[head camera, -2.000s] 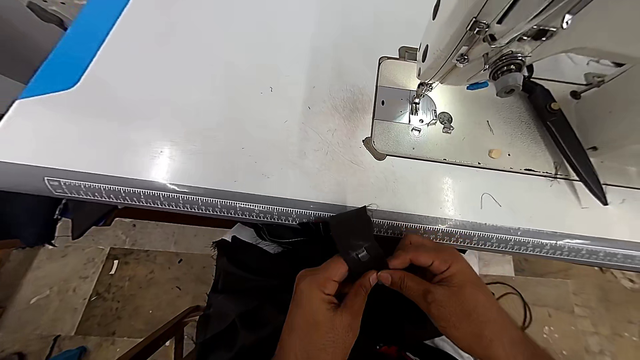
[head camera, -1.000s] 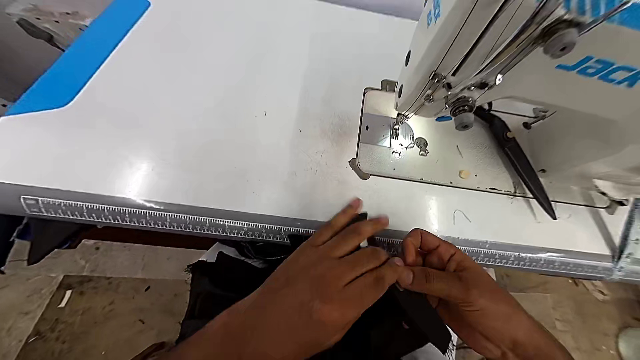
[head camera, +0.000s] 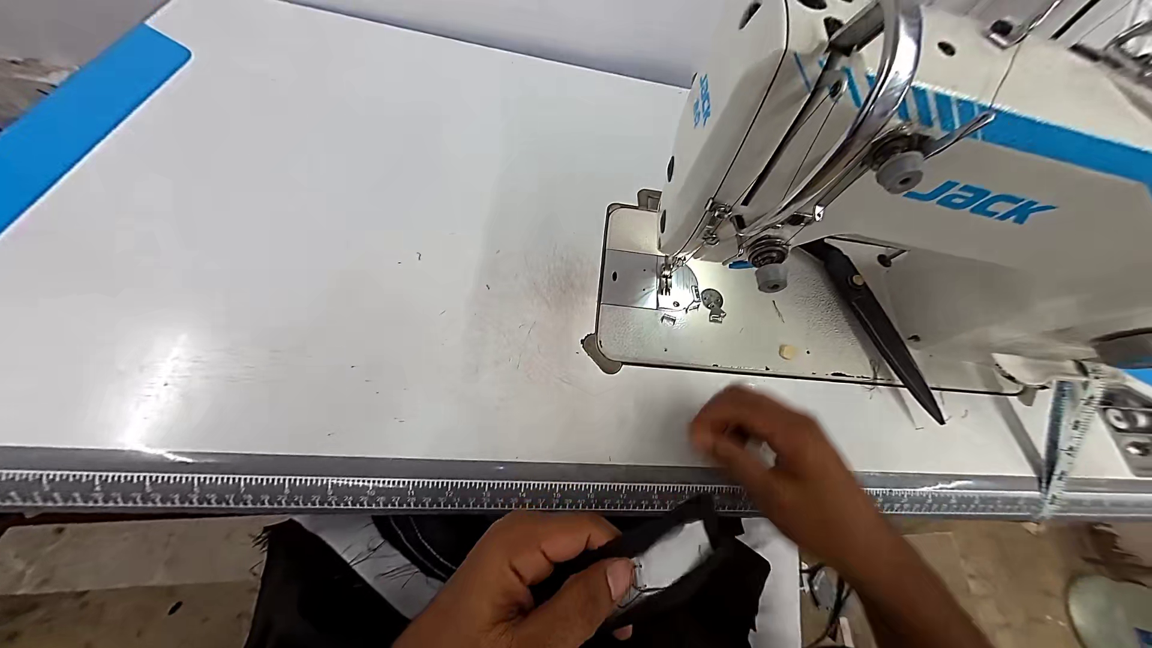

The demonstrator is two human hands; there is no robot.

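Observation:
My left hand grips a small folded piece of black fabric with a white patch showing inside, its thumb on top, just off the table's front edge. More black cloth and some white cloth hang below the edge. Blurred, my right hand is over the front edge of the table, right of that piece, with its fingers curled; whether anything is between them cannot be told. Behind it stands a Jack sewing machine, its lit presser foot above the metal needle plate.
Black scissors lie on the machine bed with the tips toward the front. A printed ruler strip runs along the table's front edge. At the right, a measuring tape hangs over the edge. Bits of thread lie on the white tabletop.
The right hand has left the black fabric and moved up over the table's edge. The left hand keeps hold of the piece, whose white patch now shows. The view has shifted to the right.

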